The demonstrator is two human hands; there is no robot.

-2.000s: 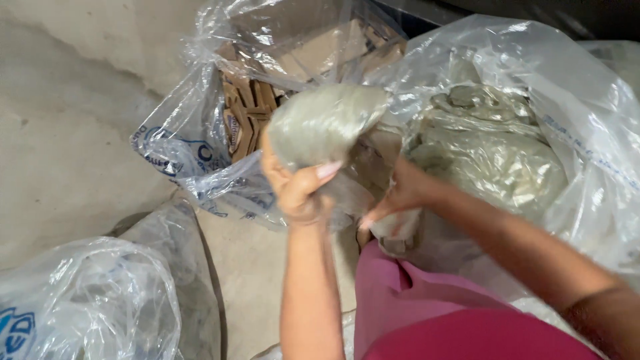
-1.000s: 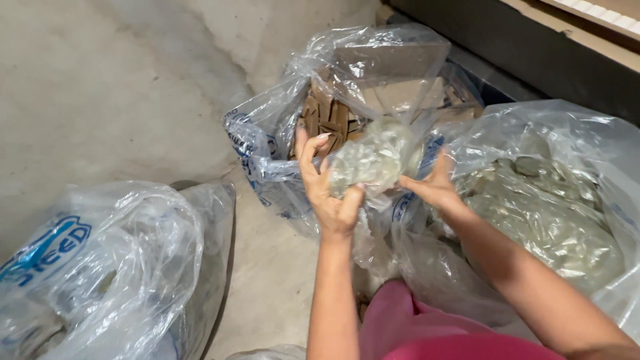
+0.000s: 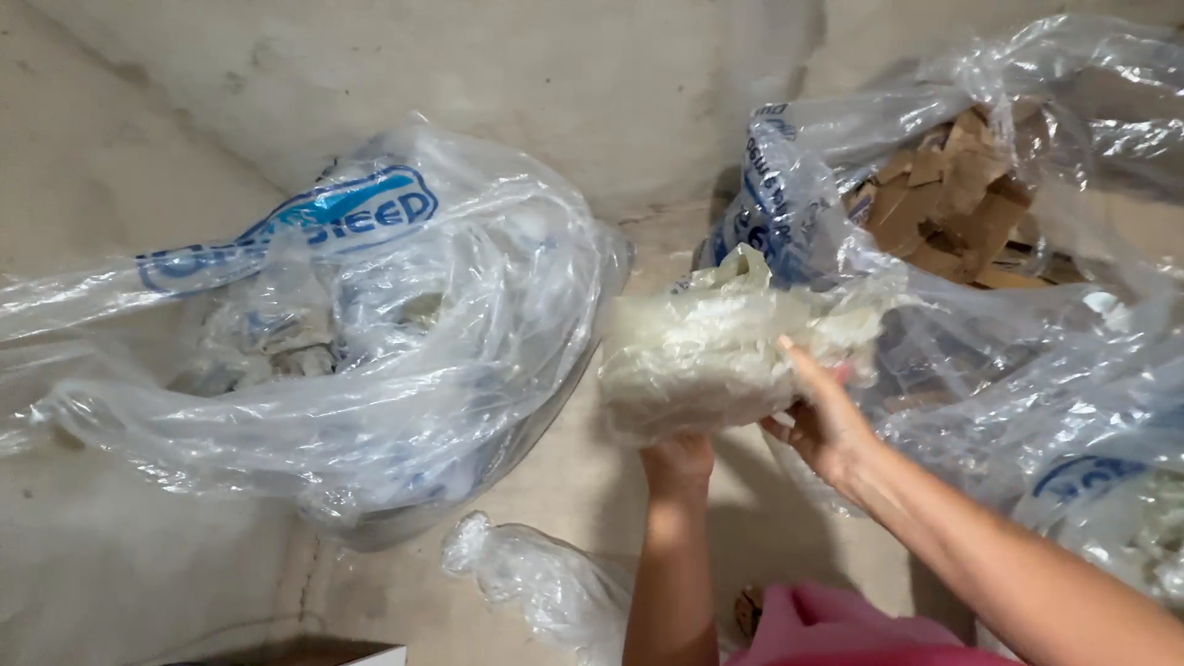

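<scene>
A crumpled bundle of cloudy, greenish plastic film (image 3: pixel 703 356) is held between both hands, above the floor between two large clear bags. My left hand (image 3: pixel 680 458) supports it from below; the bundle hides most of its fingers. My right hand (image 3: pixel 823 416) grips its right part, with a finger on the film's surface. Left of the bundle lies an open clear plastic bag (image 3: pixel 499 370) with blue print and loose plastic inside. On the right, another clear bag (image 3: pixel 805 148) holds torn brown cardboard pieces (image 3: pixel 971 203).
A third clear bag (image 3: pixel 1091 481) with greenish plastic is at the lower right. A twisted clear plastic bundle (image 3: pixel 555 578) lies on the concrete floor (image 3: pixel 601 83) near my left forearm. The edge of a box (image 3: pixel 379 655) shows at the bottom.
The view has swung left, bringing the left bag fully into sight. Both hands have moved with the film bundle from beside the cardboard bag to between the bags. The bundle looks more spread out.
</scene>
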